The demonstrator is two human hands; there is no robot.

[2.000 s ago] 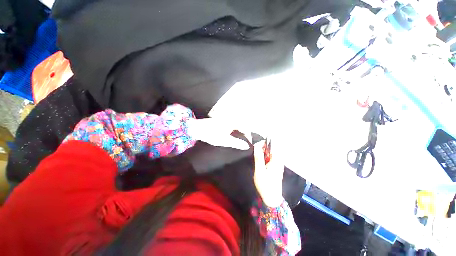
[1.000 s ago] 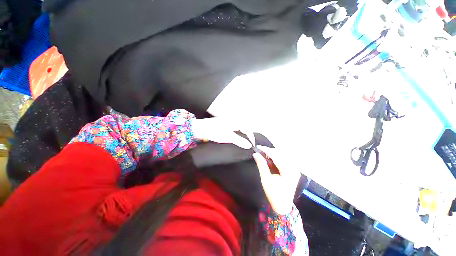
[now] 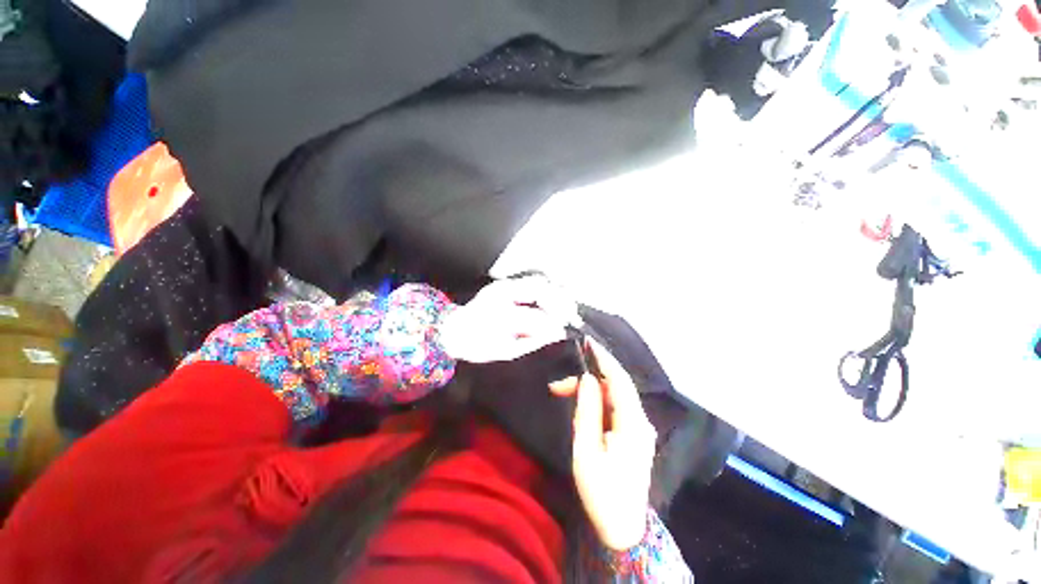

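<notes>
A black fabric piece lies over the lap and up to the table's front edge. My left hand grips its upper edge, with fingers bent around the cloth. My right hand is just to the right and holds a slim dark tool between thumb and fingers, its tip close to my left fingertips. The tool looks like thread snips or a seam ripper; its handle is mostly hidden in my fingers. Both hands are partly washed out by glare.
Black shears lie on the white table. The sewing machine's blue-striped part is at the upper right. A yellow item is at the right end. A large black cloth pile fills the upper left. An orange stool seat and cardboard box stand left.
The view has shifted, so the table items appear further right. My left fingers have curled more, my right hand has turned, and the tool's red part no longer shows. More black fabric shows beyond my right hand.
</notes>
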